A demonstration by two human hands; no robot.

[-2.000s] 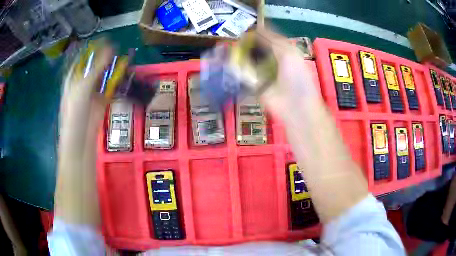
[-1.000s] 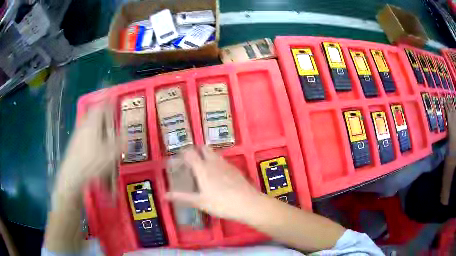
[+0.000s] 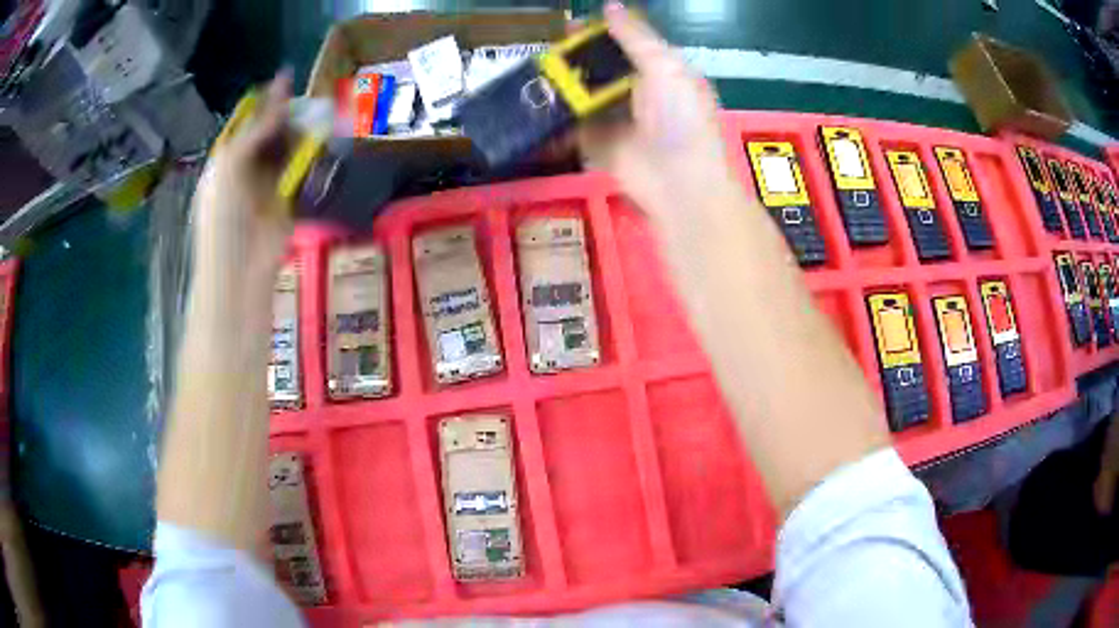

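Observation:
My left hand (image 3: 252, 153) is raised at the upper left, blurred, and holds a yellow and black phone (image 3: 322, 172). My right hand (image 3: 657, 111) is raised beyond the tray and holds another yellow and black phone (image 3: 530, 98), front up and tilted, over the box's right part. The near red tray (image 3: 405, 411) holds several phones back up, four in the far row (image 3: 558, 294) and two in the near row (image 3: 482, 497). My left forearm partly covers the tray's left edge.
An open cardboard box (image 3: 344, 49) with white, blue and red pieces lies beyond the tray. A second red tray (image 3: 822, 288) with phones front up is at the right, with more trays past it. A small brown box (image 3: 1009, 86) stands at the far right. Part of a person (image 3: 1068, 528) shows at the lower right.
Both hands have risen from the tray and now hold phones. The front-up phones in the near row have left their pockets. A back-up phone now lies uncovered in the near row.

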